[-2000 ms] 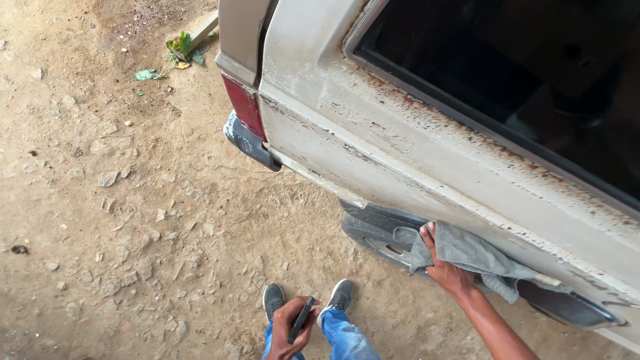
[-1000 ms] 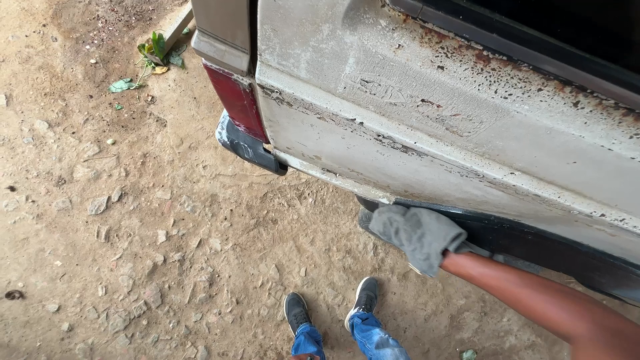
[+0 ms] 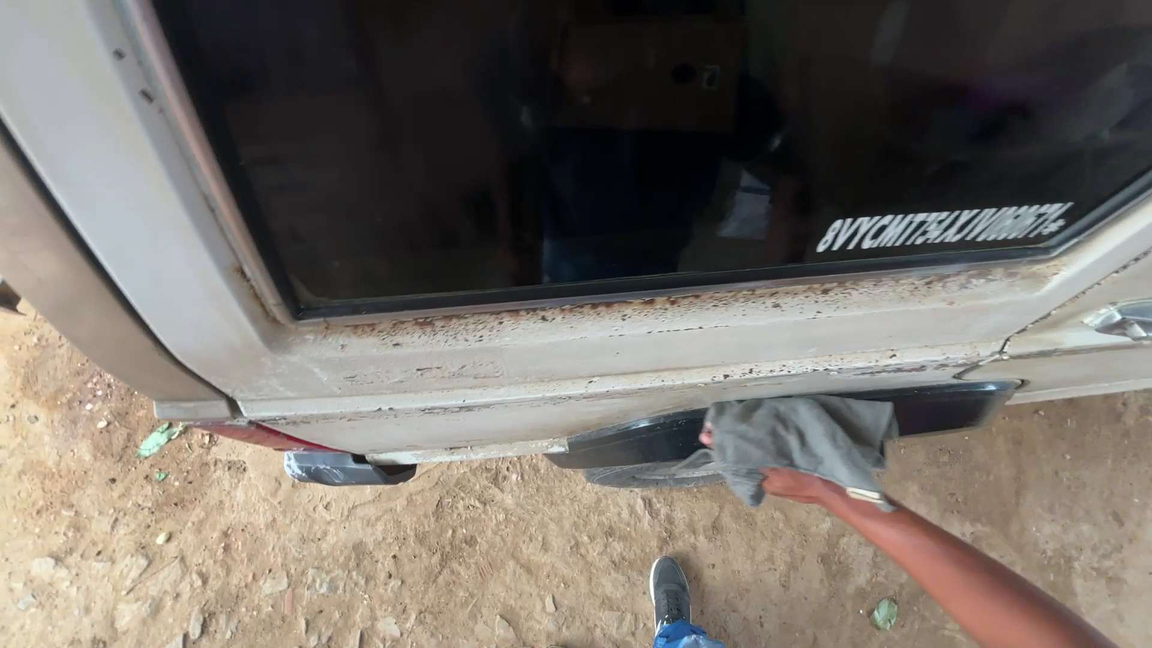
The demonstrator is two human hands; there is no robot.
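My right hand [image 3: 781,483] is mostly covered by a grey cloth [image 3: 801,441], which it presses against the black wheel-arch trim [image 3: 936,409] on the side of an off-white vehicle. Fingertips show at the cloth's left edge. Below the trim, part of a tyre [image 3: 652,475] is visible. Rust spots and chipped paint mark the body panel [image 3: 540,360] between the trim and the dark side window [image 3: 450,162]. My left hand is out of view.
A black bumper end [image 3: 346,468] and a red tail light [image 3: 270,437] are at the vehicle's rear corner. A door handle [image 3: 1125,320] sits at the right. My shoe [image 3: 670,589] stands on stony dirt ground [image 3: 432,558].
The view has shifted strongly toward the side window. My right hand and the cloth have moved along the black trim, away from its rear end. My left hand, seen two seconds ago with a dark object, has left view.
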